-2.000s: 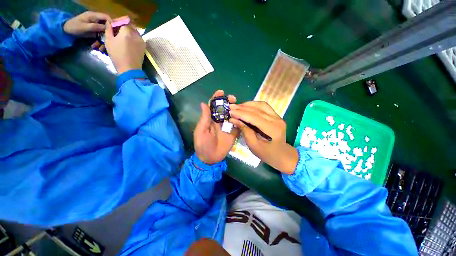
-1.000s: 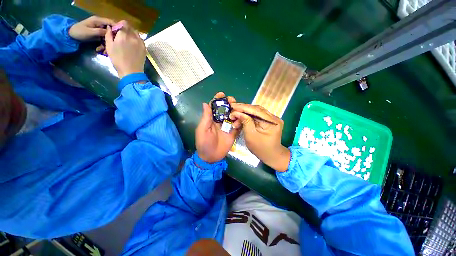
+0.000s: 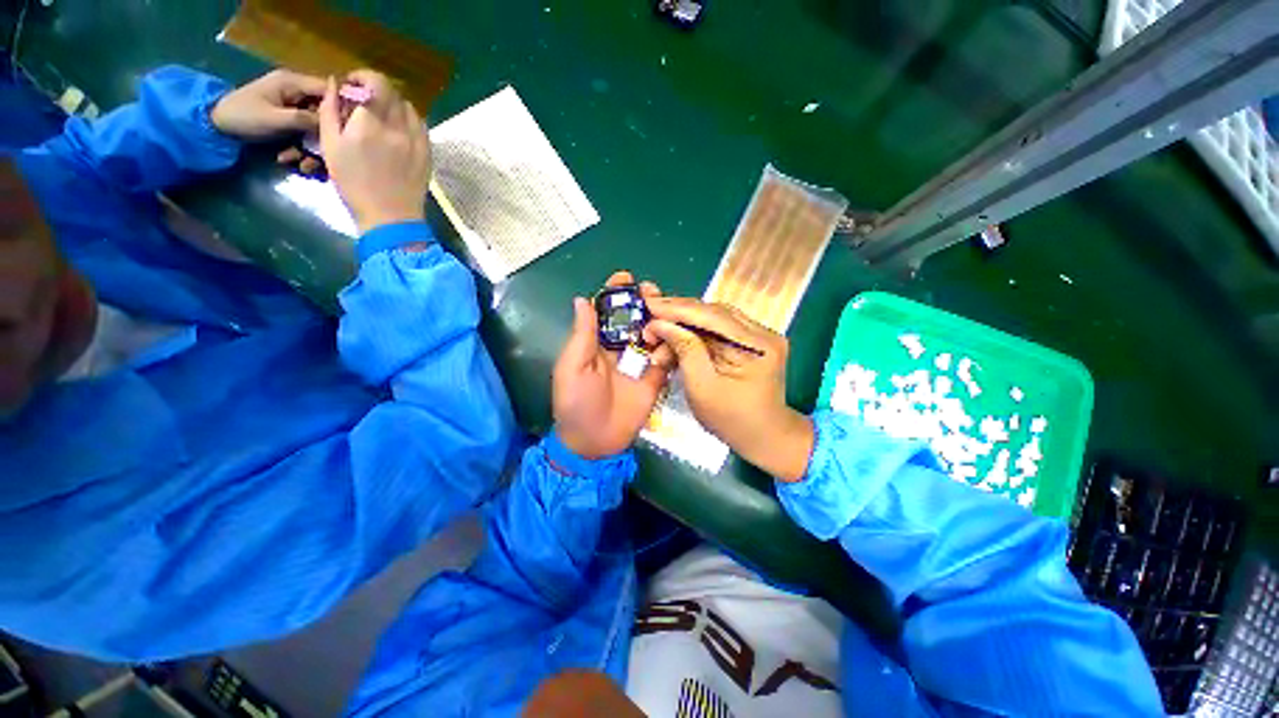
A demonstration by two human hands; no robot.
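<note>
My left hand [image 3: 595, 393] is palm up and holds a small black device housing [image 3: 620, 317] with metal and white parts inside. A small silvery-white rectangle [image 3: 634, 363] hangs at the housing's lower edge, over my palm. My right hand [image 3: 727, 376] holds slim black tweezers [image 3: 718, 334] like a pen. The tweezers' tip end is at the housing's right side, partly hidden by my fingers. An adhesive strip sheet [image 3: 779, 253] with tan-orange stripes lies beyond and partly under my right hand.
A green tray [image 3: 1080, 407] of white pieces is at the right, with a black blister tray [image 3: 1150, 561] below it. A grey metal upright [image 3: 1038, 154] crosses the upper right. At the left, another person works beside a pale sheet [image 3: 516, 190] and a brown-gold sheet [image 3: 337, 53]. An assembly [image 3: 993, 236] lies near the upright.
Since the first frame, my right hand and tweezers have shifted slightly; both hands keep their hold. The loose assembly by the upright has moved left, and another now shows at the top edge.
</note>
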